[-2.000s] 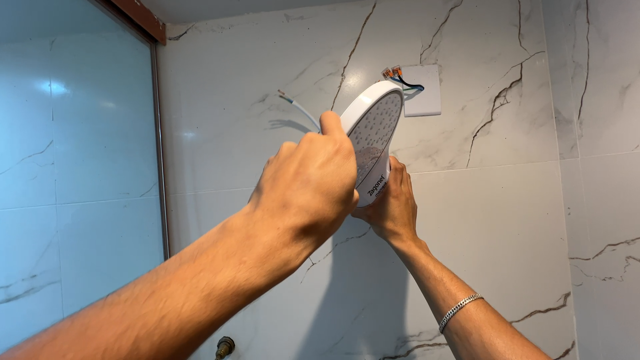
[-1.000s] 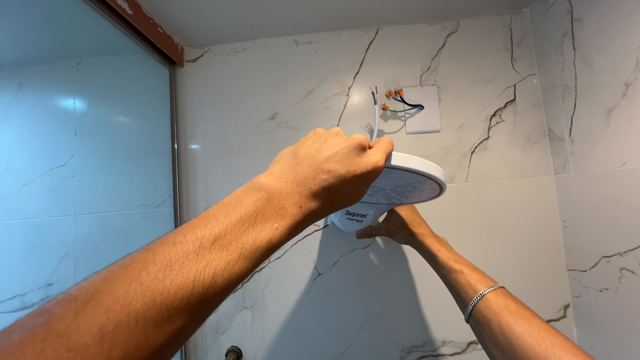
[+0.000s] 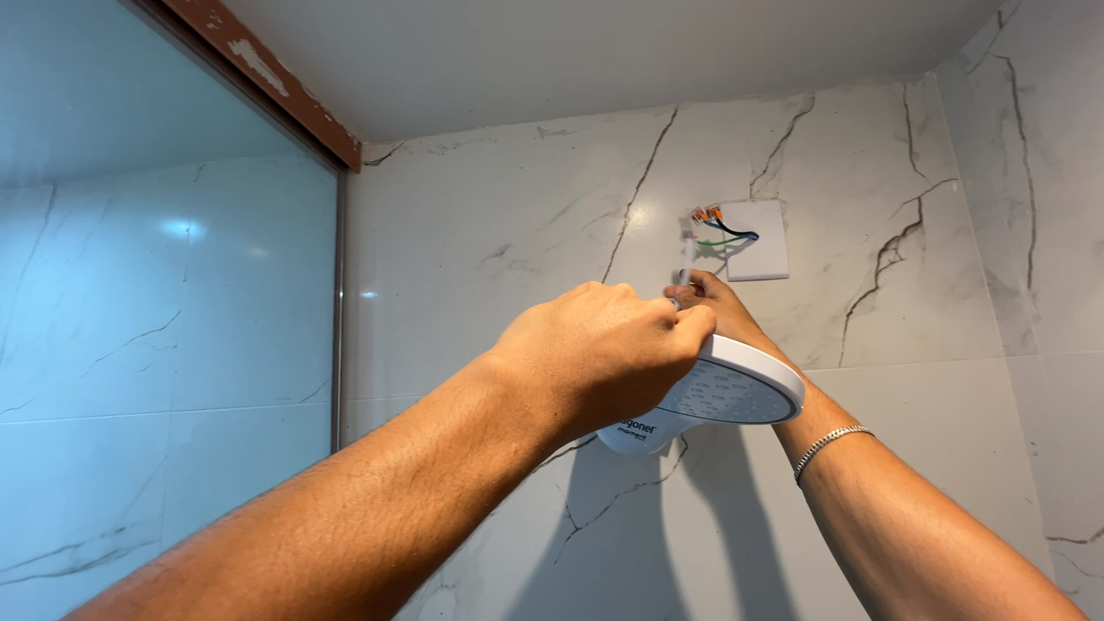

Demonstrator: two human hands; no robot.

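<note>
A white electric shower head (image 3: 733, 392) hangs tilted in front of the tiled wall, its nozzle face partly hidden by my left hand (image 3: 608, 349), which is closed on its upper rim. Behind it, my right hand (image 3: 711, 302) pinches a pale, blurred cable (image 3: 687, 259) rising from behind the shower head. Just above that cable, orange lever wire connectors (image 3: 705, 215) sit on the ends of dark and blue wires. A green wire (image 3: 724, 243) comes from the same hole in a white square wall plate (image 3: 766, 241). The cable's tip is too blurred to tell whether it touches a connector.
At left stands a glass shower panel (image 3: 172, 302) in a metal frame, below a reddish-brown beam (image 3: 276, 78) with chipped paint. Marble-look tiles (image 3: 483, 224) cover the wall behind, meeting the ceiling (image 3: 604, 52) above and a side wall (image 3: 1044, 259) at right.
My right hand has let go of the lower body of the shower head and moved up to the cable. My left hand stays on the shower head. The view has tilted upward.
</note>
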